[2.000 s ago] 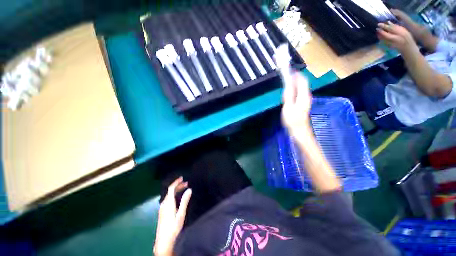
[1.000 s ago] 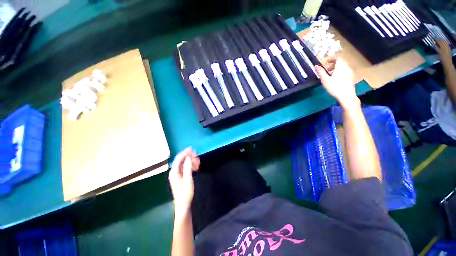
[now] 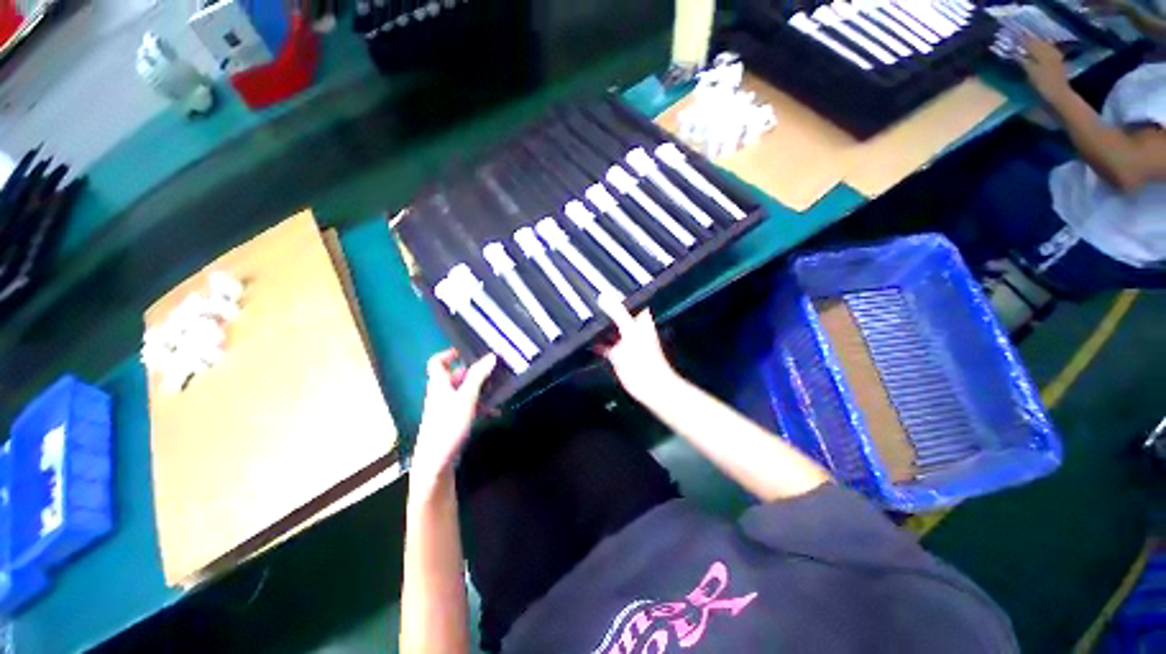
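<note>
The black slotted tray (image 3: pixel 512 179) lies on the bench in front of me. One row of silver tubes with white end caps (image 3: pixel 570 265) lies in its near slots; the far grooves hold none. My left hand (image 3: pixel 457 390) grips the tray's near left corner. My right hand (image 3: pixel 629 340) is at the near edge, thumb on top near the tube ends and fingers at the rim; part of its fingers is hidden.
Stacked cardboard (image 3: pixel 275 434) with white pieces (image 3: pixel 192 330) lies left, beside a blue bin (image 3: pixel 58 486). More white pieces (image 3: pixel 725 113) lie right. A film-wrapped blue crate (image 3: pixel 985 345) holds bare tubes. A coworker (image 3: pixel 1112 179) sits right, near another filled tray (image 3: pixel 870 96).
My right hand has moved left from beside the right white pieces to the tray's near edge. My left hand has moved onto the tray corner. The tray is now turned slightly and nearer to me.
</note>
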